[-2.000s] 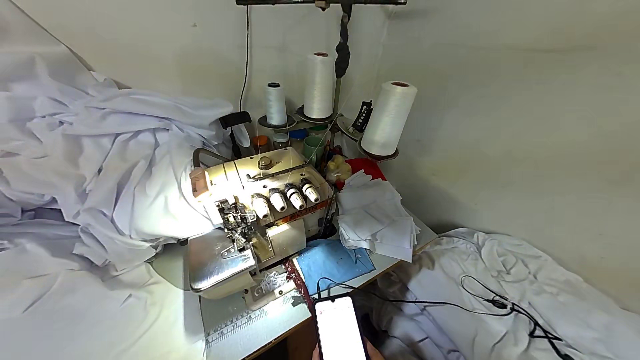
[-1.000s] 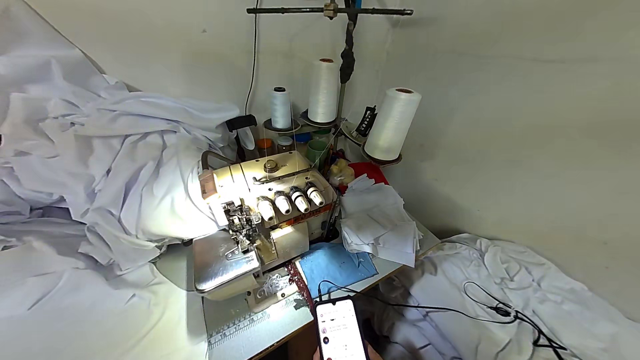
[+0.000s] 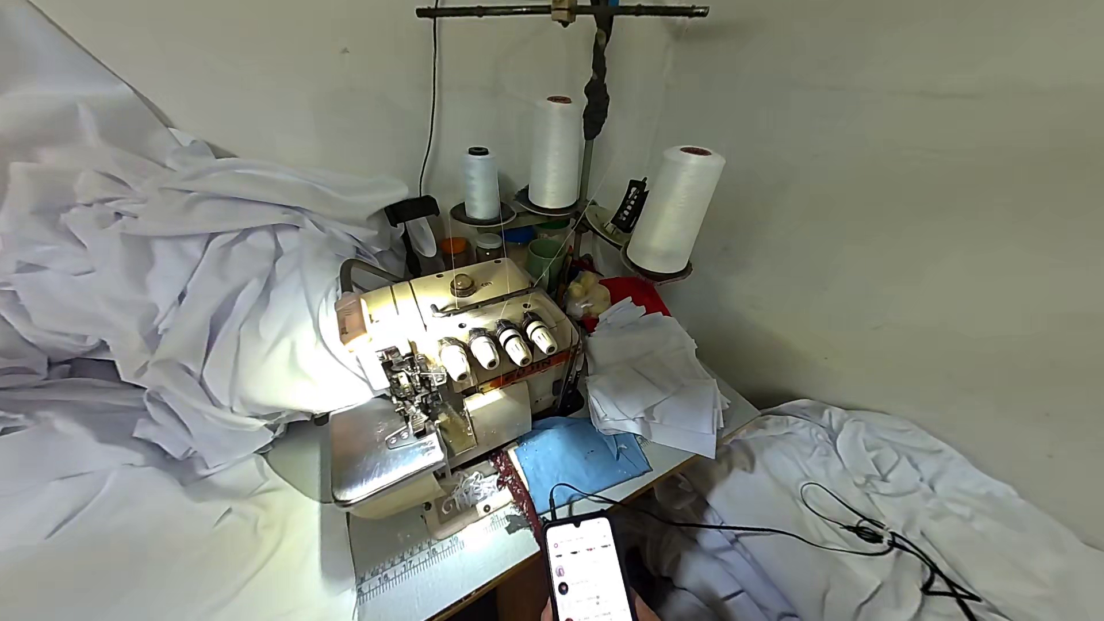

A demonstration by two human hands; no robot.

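A lit smartphone (image 3: pixel 590 569) with a cable at its top end is held upright at the bottom edge. Skin shows at both sides of its lower end; the larger part, at the right, looks like my right hand (image 3: pixel 644 609). Whether the bit of finger at the left edge belongs to my left hand cannot be told. Beyond the phone stands an overlock sewing machine (image 3: pixel 483 302), its lamp lit, with a metal cloth plate (image 3: pixel 384 457) at the left. A blue cloth (image 3: pixel 578 461) lies between machine and phone. White fabric pieces (image 3: pixel 655 371) are stacked right of the machine.
White fabric (image 3: pixel 207 285) is heaped at the left, and more white cloth (image 3: pixel 906 466) lies lower right under a black cable (image 3: pixel 759 530). Thread cones (image 3: pixel 677 211) stand behind the machine, below a thread-stand bar (image 3: pixel 655 11). A measuring scale (image 3: pixel 431 556) runs along the table's front.
The phone's screen looked nearly plain white two seconds ago and now shows rows of content. The phone remains held in about the same place.
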